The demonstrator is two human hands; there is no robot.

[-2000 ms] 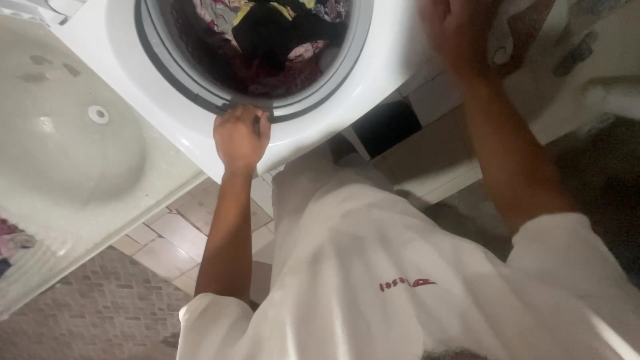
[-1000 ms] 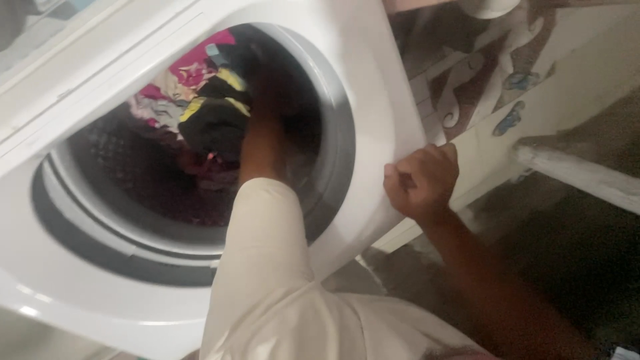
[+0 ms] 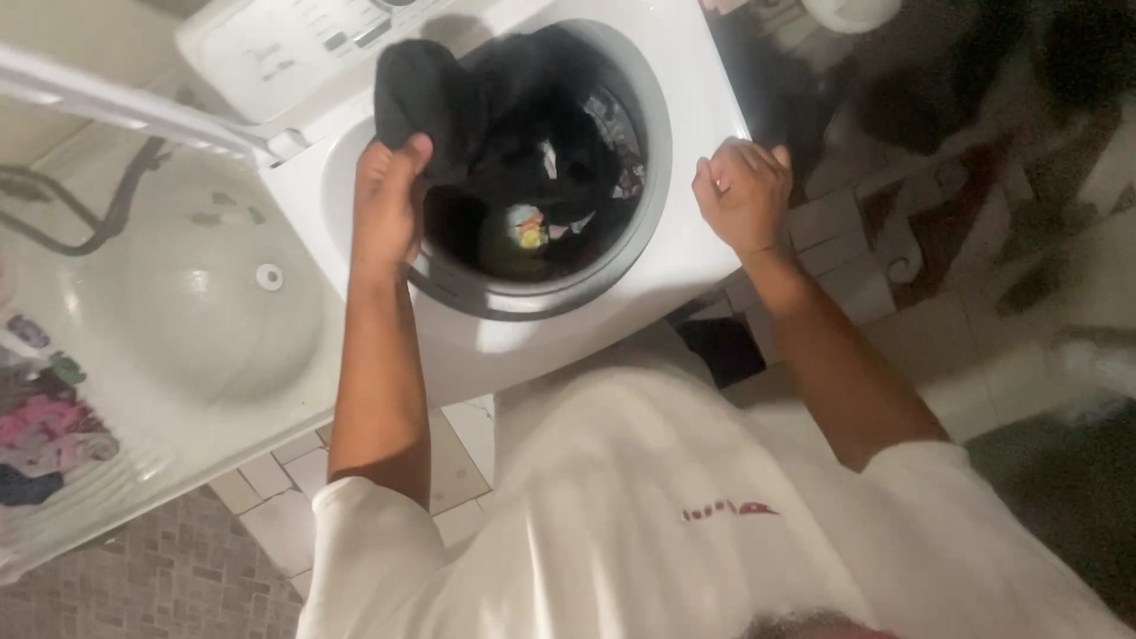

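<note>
A white top-loading washing machine stands before me with its drum uncovered. My left hand grips a piece of black cloth at the left side of the drum rim; the cloth runs on into the drum. More dark clothes lie inside, one with a light and yellow print. My right hand is curled at the machine's right edge, with no object seen in it; whether it touches the edge is unclear.
Left of the machine is a pale laundry sink with a round drain fitting. Several pink, grey and dark clothes lie at its far left. The raised lid and control panel are at the back. Tiled floor shows below.
An arm that reached into the drum one second ago is out of it. My left hand now holds black cloth at the rim. The view has shifted strongly.
</note>
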